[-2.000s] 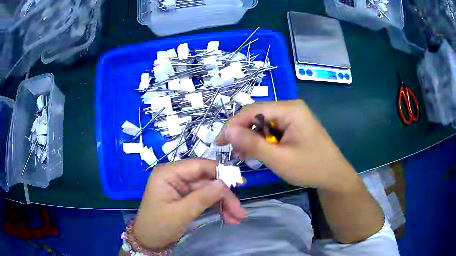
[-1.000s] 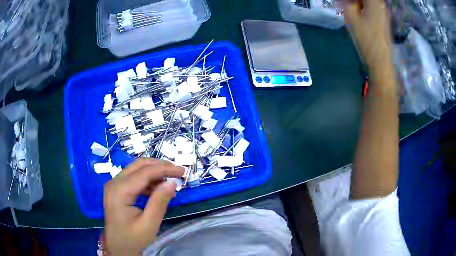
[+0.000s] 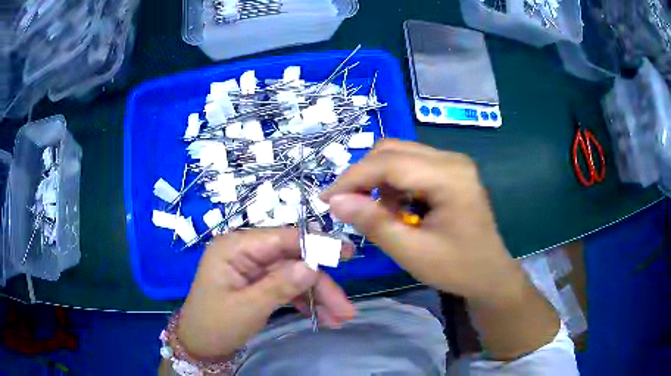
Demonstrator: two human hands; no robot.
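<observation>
A blue tray [image 3: 151,261] holds a loose pile of tabbed metal pins [image 3: 261,150], thin silver rods with white blocks at one end. My left hand [image 3: 254,283] is at the tray's near edge and pinches a tabbed pin [image 3: 324,251]; its white tab stands right of my thumb and its rod points down. My right hand [image 3: 427,209] is over the tray's near right corner. A yellow-handled tool [image 3: 410,213] with a dark part is tucked in its palm. Its thumb and index finger are close together above the left hand; whether they pinch a pin is unclear.
A pocket scale [image 3: 455,70] lies right of the tray, with red-handled snips [image 3: 588,156] further right. Clear plastic boxes stand beyond the tray [image 3: 272,33], at the far right [image 3: 508,26] and at left [image 3: 68,220]. Clear bags [image 3: 636,125] lie at the right edge.
My right hand has come back from the far right box to above the tray beside my left hand. My left hand now shows a tabbed pin held upright. The view has shifted.
</observation>
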